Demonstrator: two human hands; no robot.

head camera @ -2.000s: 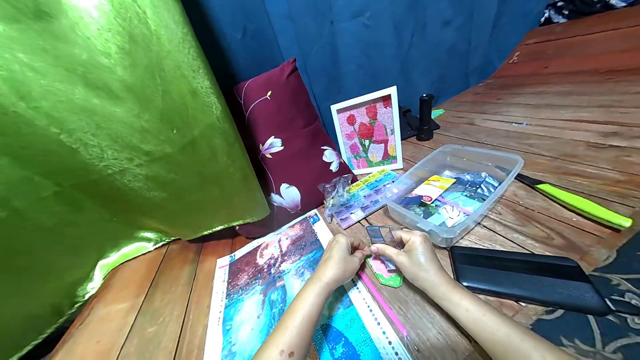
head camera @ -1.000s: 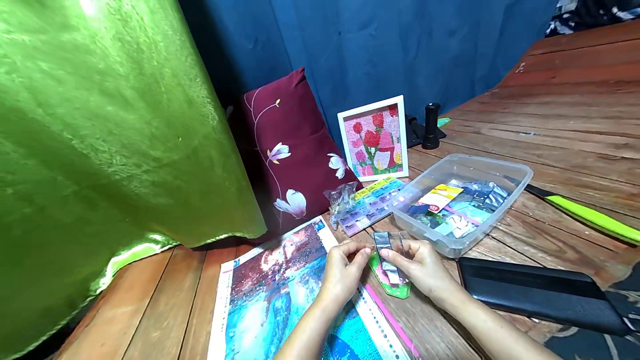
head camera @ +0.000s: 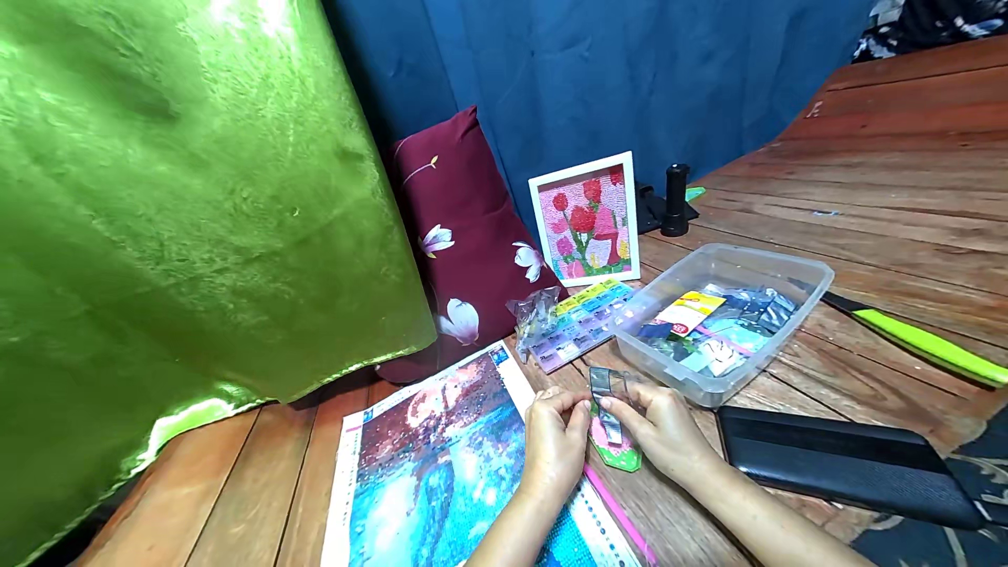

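Observation:
My right hand (head camera: 657, 425) grips a small clear plastic bag with a dark, silvery strip (head camera: 605, 402), held upright. Pinched at the bag's left edge are the fingertips of my left hand (head camera: 555, 437). Just below the bag lies a green tray (head camera: 628, 461) with something pink in it. A pink pen-like stick (head camera: 618, 516) rests along the right margin of a diamond painting canvas (head camera: 441, 457), which shows a blue and dark red picture. My left forearm crosses the canvas.
Beyond my hands lie a compartment case (head camera: 579, 335), crumpled clear plastic (head camera: 537, 315) and a clear plastic box (head camera: 709, 390) of packets. A maroon cushion (head camera: 472, 276), framed tulip picture (head camera: 584, 224) and black flashlight (head camera: 676, 201) stand behind. A black power bank-like device (head camera: 843, 465) and green-handled tool (head camera: 929, 342) lie right.
Both hands stay together at the small bag, with only slight finger movement. The view has shifted a little.

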